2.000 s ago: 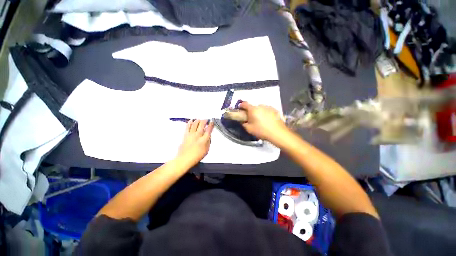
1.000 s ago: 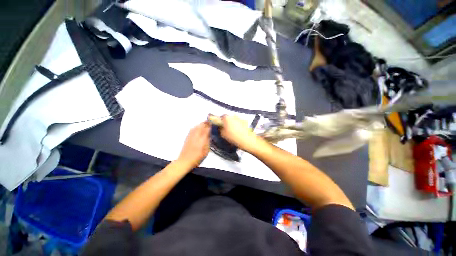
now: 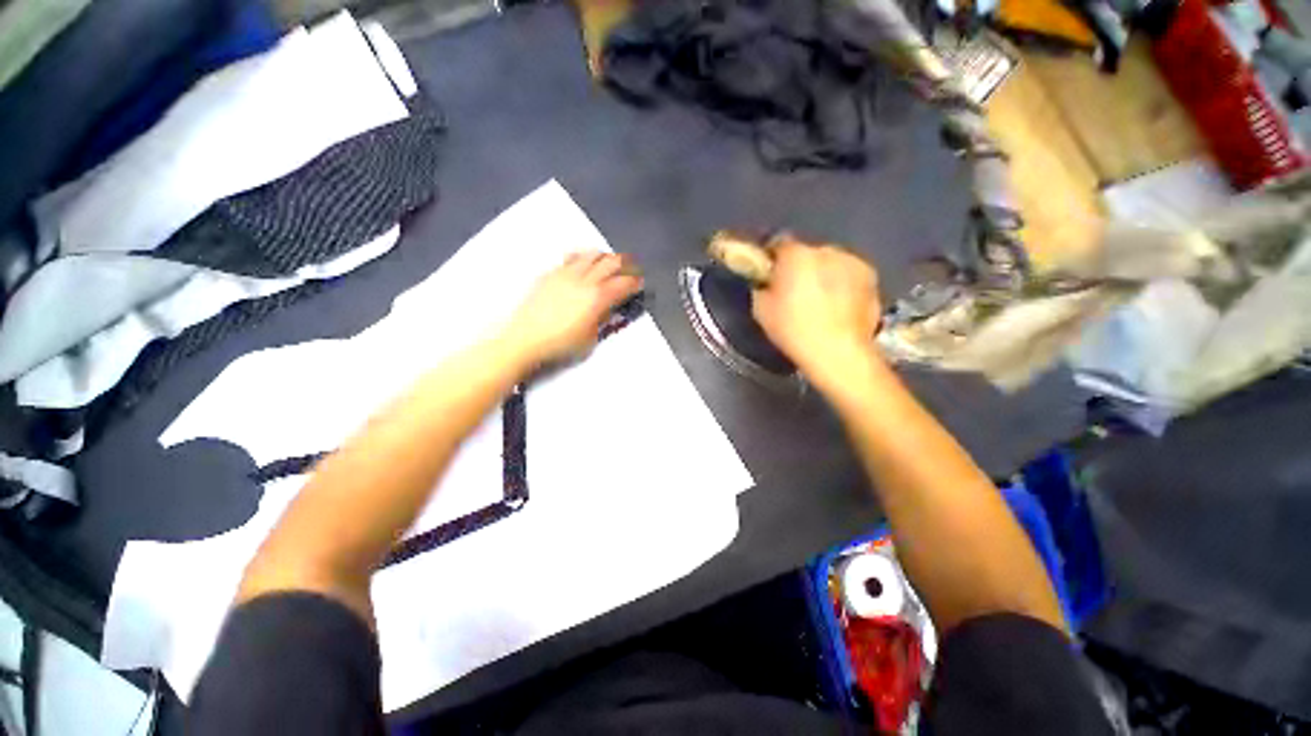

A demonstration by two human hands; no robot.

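Note:
A white garment front panel (image 3: 604, 503) lies on the dark pressing table (image 3: 920, 446), its curved armhole at the left. A dark seam strip crosses it, partly hidden under my left forearm, and a dark angled line (image 3: 515, 446) shows on the white. My left hand (image 3: 580, 305) presses flat with its fingers at the panel's right edge, over the end of the seam. My right hand (image 3: 820, 299) grips the tan wooden handle of the steam iron (image 3: 726, 319), which is on the dark table to the right of the panel, apart from it.
The cloth-wrapped hose (image 3: 992, 201) runs along the right. Black crumpled cloth (image 3: 762, 72) lies at the back. White and dark pieces (image 3: 216, 158) are at the upper left. A red box (image 3: 1222, 94) is at the upper right. A blue basket (image 3: 834, 604) with thread cones is below the table edge.
The iron has moved off the panel to the right. My left hand has moved from beside the iron to the panel's right edge. The view has turned, and the panel now lies slanted.

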